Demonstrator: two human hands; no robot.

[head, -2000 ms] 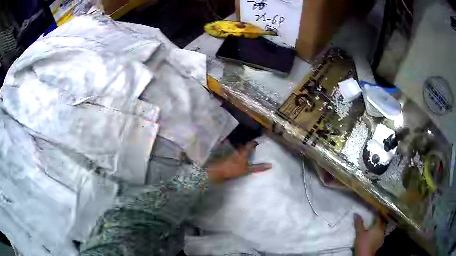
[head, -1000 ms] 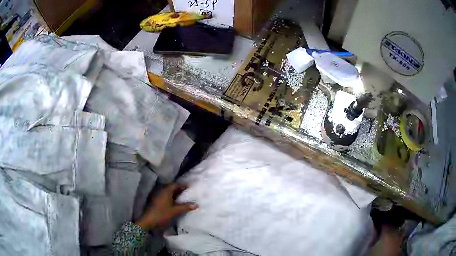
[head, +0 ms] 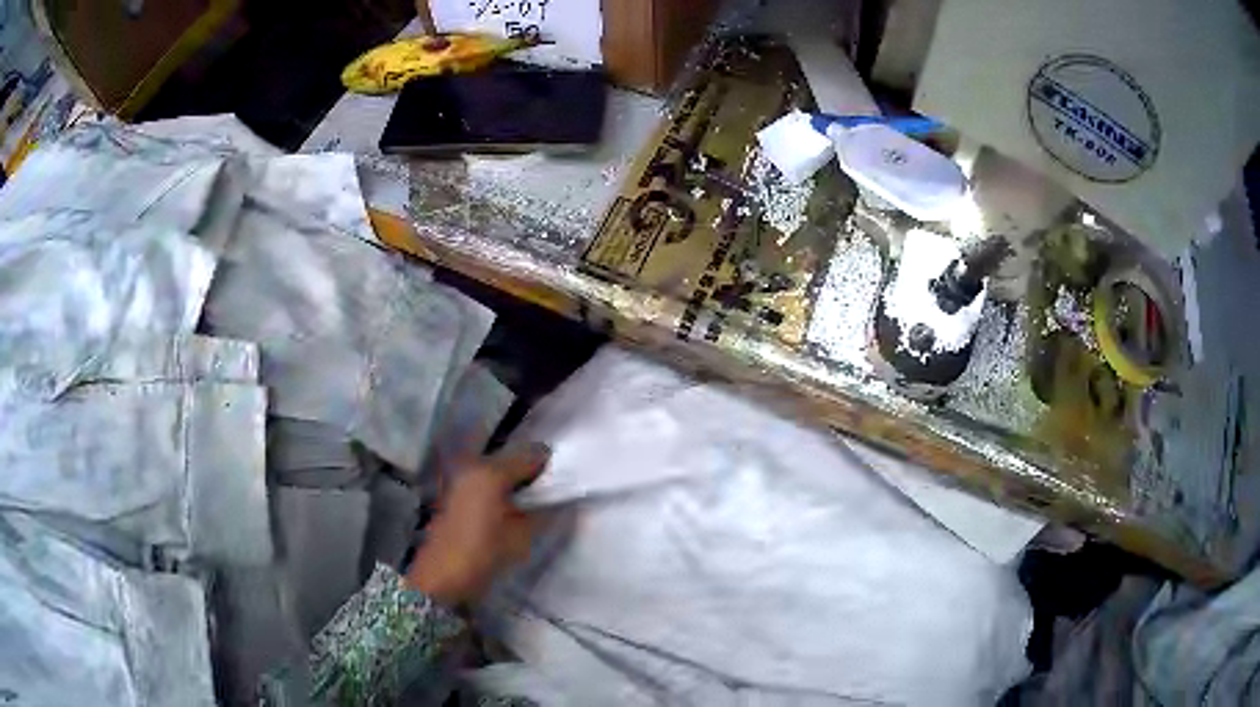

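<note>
A white garment lies spread across my lap, below the table's front edge. My left hand is at the garment's left side, its fingertips at a fold of the cloth; it is blurred, and I cannot tell whether it pinches the fold. A patterned green-grey sleeve covers that wrist. My right hand is not visible; only grey cloth shows at the lower right. A heap of pale grey-white garments fills the left side.
On the table are a flat black rectangle, a crumpled yellow thing, the lower die post with white bits around it, a white oval plate and a yellow tape roll. The cream TAKING machine casing and a cardboard box stand behind.
My left hand has moved from the garment's middle to its left side, then slightly up. My right hand has left the view. The garment looks more spread, and the view has turned right.
</note>
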